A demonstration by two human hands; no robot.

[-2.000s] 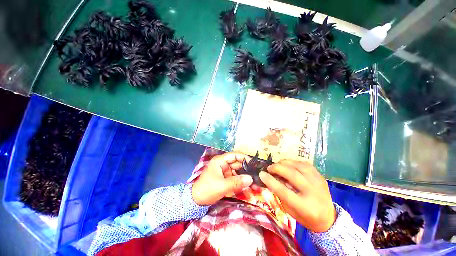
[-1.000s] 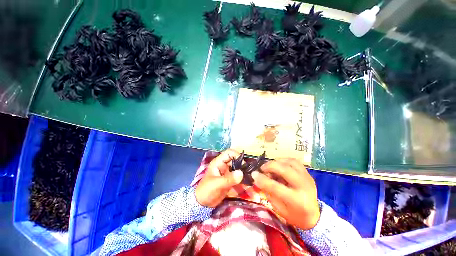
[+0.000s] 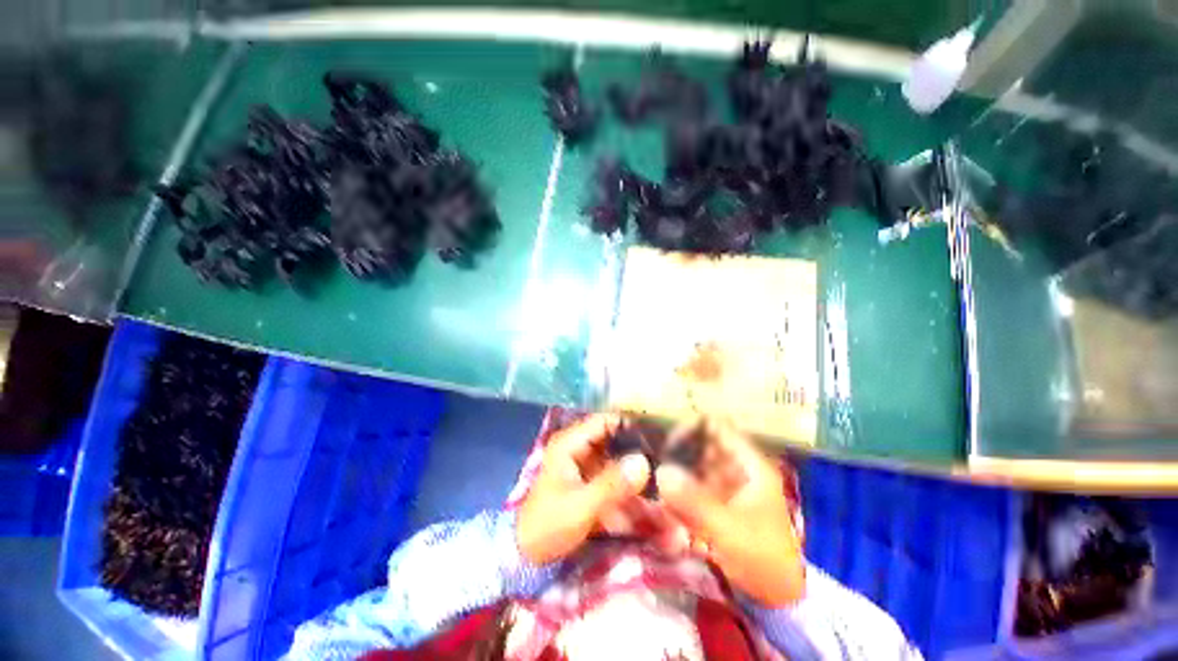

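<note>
A small black spiky piece (image 3: 652, 446) is held above my lap, just below the bench's front edge. My left hand (image 3: 571, 491) grips its left side with thumb and fingers. My right hand (image 3: 734, 504) grips its right side. The frame is blurred, so the piece's details and the exact finger contact are hard to see. A tan cardboard pad (image 3: 711, 323) with a brown stain and dark writing lies on the green bench just beyond my hands.
Two heaps of black pieces, left (image 3: 336, 194) and right (image 3: 762, 155), lie on the green bench (image 3: 413, 323). A white bottle (image 3: 938, 71) is at the back right. A clear divider (image 3: 960, 297) stands at right. Blue crates (image 3: 233, 491) holding dark parts stand below the bench.
The view has shifted, so the bench and heaps sit slightly lower in the frame. Both hands still hold the black piece above the lap. The picture has become blurred.
</note>
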